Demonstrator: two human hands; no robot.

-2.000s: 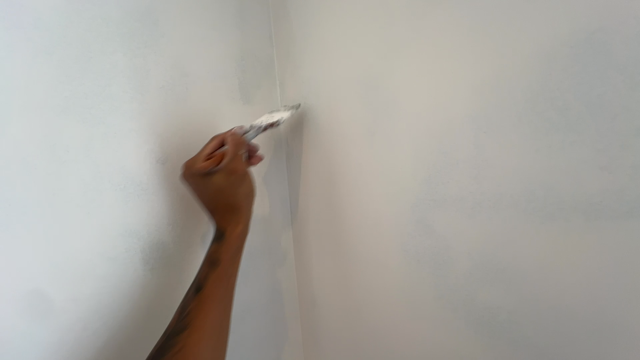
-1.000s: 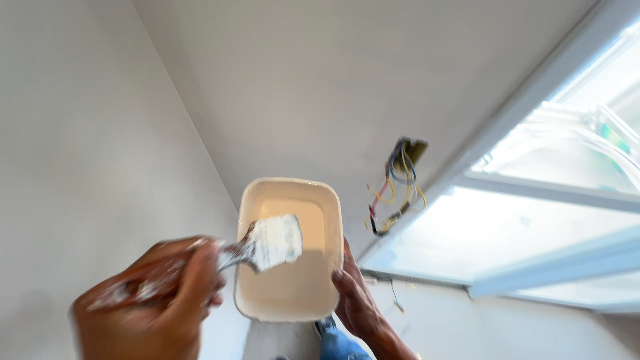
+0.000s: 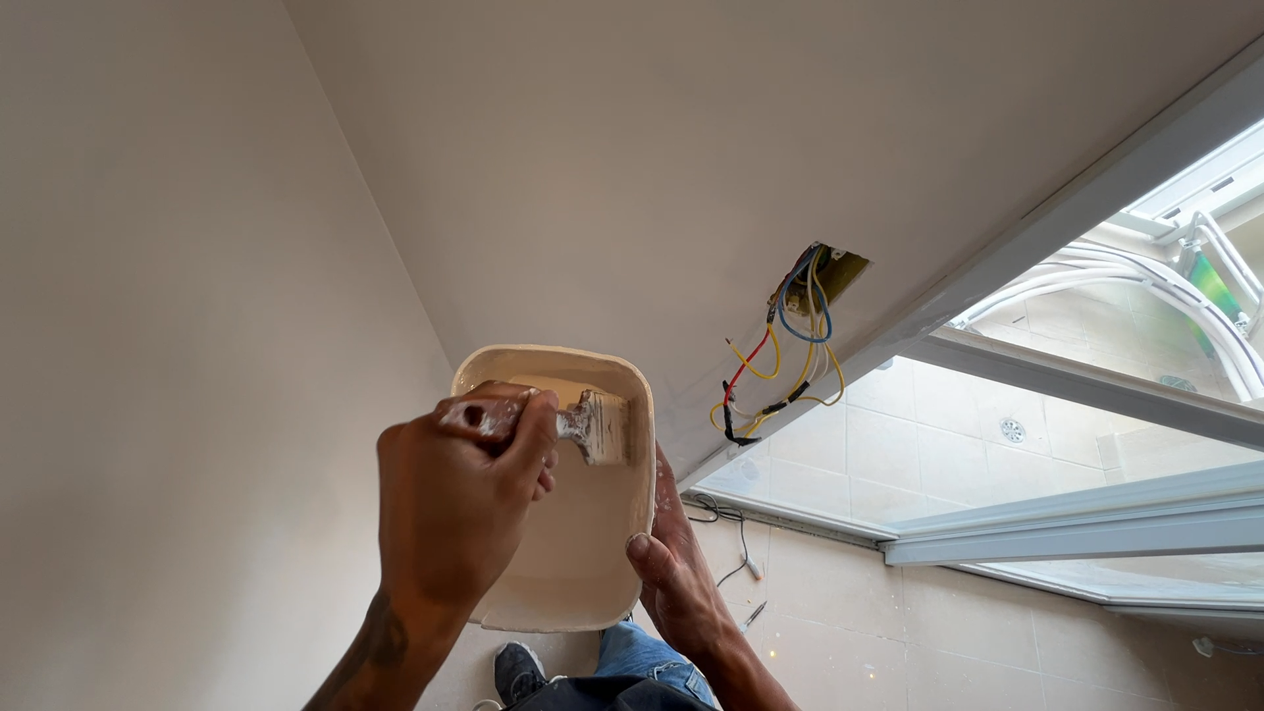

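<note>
My left hand point(image 3: 464, 494) grips the paint-smeared handle of a flat paintbrush point(image 3: 597, 427). The brush is inside a cream-coloured rectangular tub point(image 3: 553, 617), its bristles against the inner wall near the right rim. Pale paint point(image 3: 578, 523) lies in the tub. My right hand point(image 3: 676, 573) holds the tub from its right side and from below, thumb at the rim; most of its fingers are hidden behind the tub. Paint specks mark the right hand. The tub is held in front of the corner between two pale walls point(image 3: 612, 178).
Several loose coloured wires point(image 3: 775, 365) hang from an open electrical box point(image 3: 834, 276) in the wall. A white-framed glass door or window point(image 3: 1066, 395) is at the right. On the tiled floor point(image 3: 829, 612) lie a dark cable point(image 3: 741, 543) and a thin tool point(image 3: 753, 615). My shoe point(image 3: 518, 671) shows below.
The left hand with the brush was up at the wall corner, then over the tub; now the bristles are at the tub's inner right side. The view has swung down from the corner.
</note>
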